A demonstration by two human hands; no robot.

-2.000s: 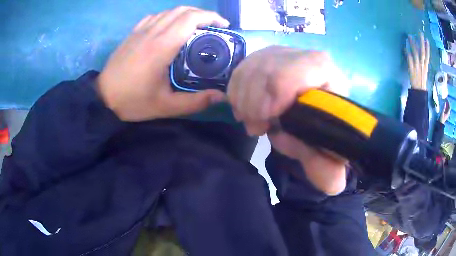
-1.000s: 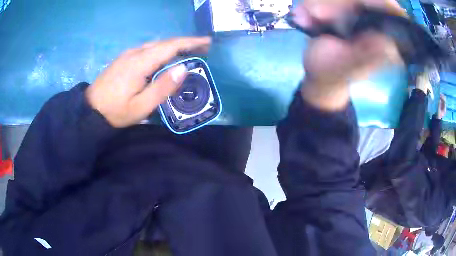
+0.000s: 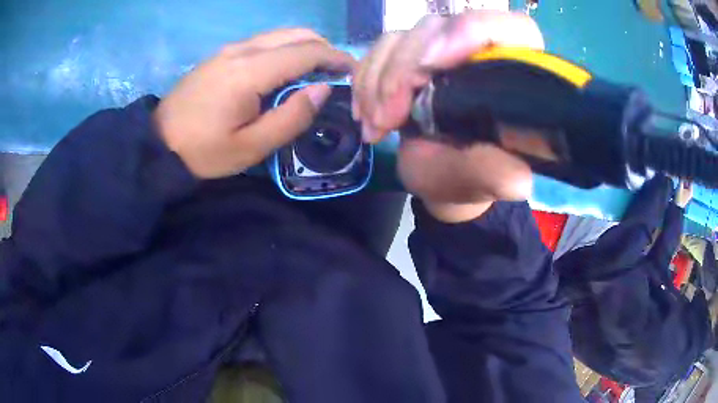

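The speaker unit (image 3: pixel 321 185) lies at the front edge of the bench, its dark face and round speaker driver (image 3: pixel 323 142) towards me, with a light-blue rim. My left hand (image 3: pixel 244 102) holds it from the left, thumb over its upper face. My right hand (image 3: pixel 449 110) grips the electric screwdriver (image 3: pixel 535 110), black with a yellow-orange stripe. The screwdriver lies nearly level, its rear cable running to the right. My right fingers are at the unit's upper right corner and hide the bit tip. Screws cannot be made out.
The shiny green-teal bench mat (image 3: pixel 118 63) spans the top. Part of the white-silver screw feeder (image 3: pixel 401 9) shows at the top edge, behind my right hand. Another person in dark clothes (image 3: pixel 630 291) sits at the right, with light-blue parts (image 3: pixel 682 59) beyond.
My right hand and the screwdriver have come back from beside the feeder, down and left to the speaker unit. The unit has turned more upright and shifted slightly right under my left hand.
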